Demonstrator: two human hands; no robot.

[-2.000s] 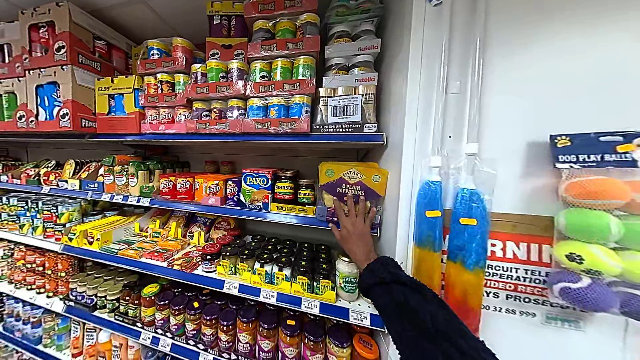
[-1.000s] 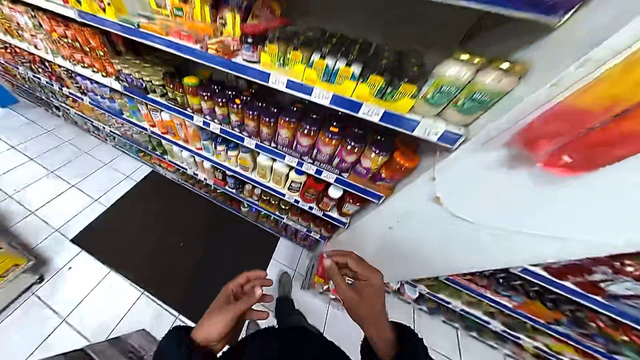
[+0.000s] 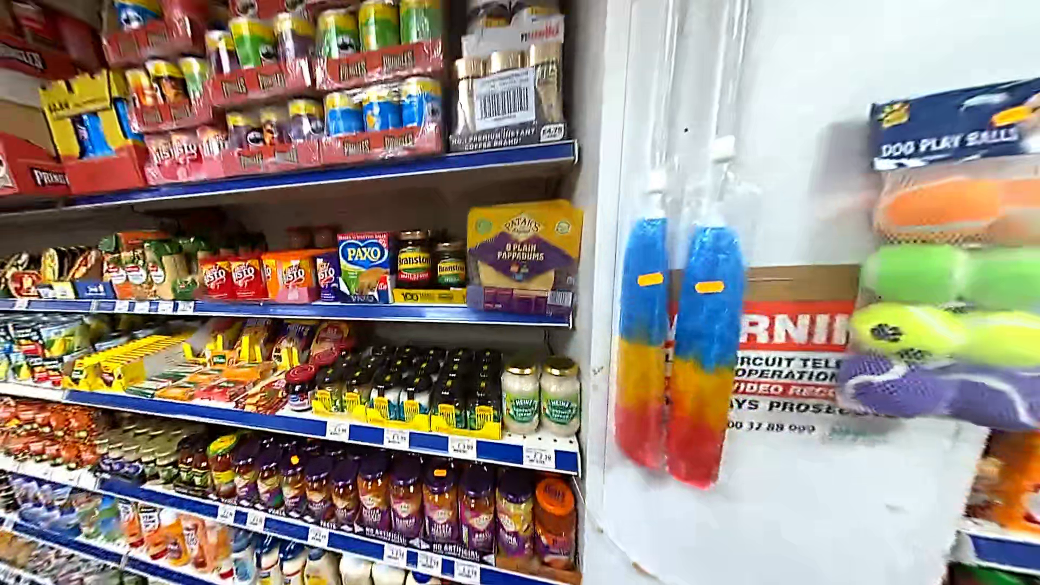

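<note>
Neither of my hands shows in the head view at this moment. On the shelf in front of me, a yellow and purple box of plain pappadums (image 3: 524,252) stands upright at the right end. To its left are two Branston jars (image 3: 414,262) and a Paxo box (image 3: 364,266). Two white-filled Heinz sandwich spread jars (image 3: 520,398) stand one shelf lower. Below them runs a row of purple-lidded sauce jars (image 3: 406,497), with an orange-lidded jar (image 3: 556,520) at its right end.
Pringles cans in red trays (image 3: 382,65) fill the top shelf. Two blue, yellow and red feather dusters (image 3: 707,349) hang on the white wall, partly over a warning sign (image 3: 792,357). A pack of dog play balls (image 3: 942,276) hangs at the right, blurred.
The hand that touched the pappadum box two seconds ago is out of view, as are both hands seen low down one second ago. The view has swung back up to the shelves.
</note>
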